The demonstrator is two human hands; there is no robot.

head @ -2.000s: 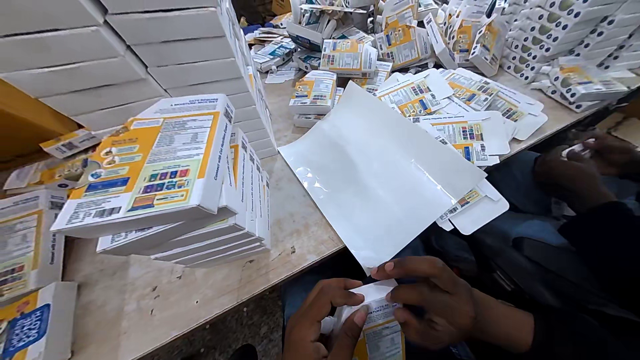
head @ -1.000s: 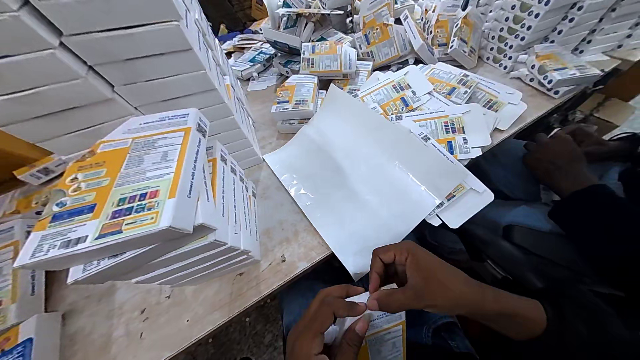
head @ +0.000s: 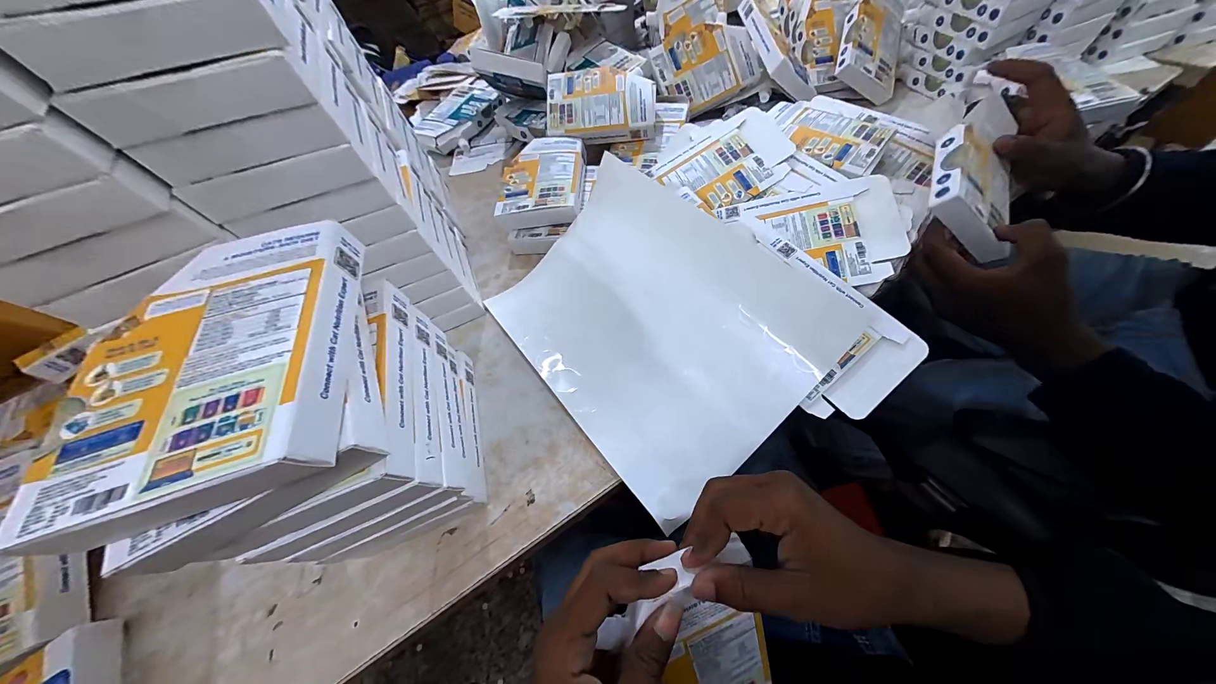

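Note:
At the bottom of the view, below the table edge, my left hand [head: 617,608] holds a white and yellow printed carton [head: 717,646] by its top end. My right hand [head: 760,551] pinches a small white flap at that same end, its fingertips close to the left thumb. The lower part of the carton runs out of view. Just above the hands, a white glossy sheet [head: 655,313] lies over flat printed cartons [head: 836,228], one corner overhanging the table edge.
Leaning cartons [head: 237,380] stand on the table [head: 532,456] at left, before a tall stack of white boxes [head: 237,123]. Loose cartons [head: 703,57] are heaped at the back. On the right, another person's hands [head: 1026,171] hold a carton with round holes.
My fingers have shifted slightly at the carton's top and stay on it. The other person's hands have risen into clear view with a carton.

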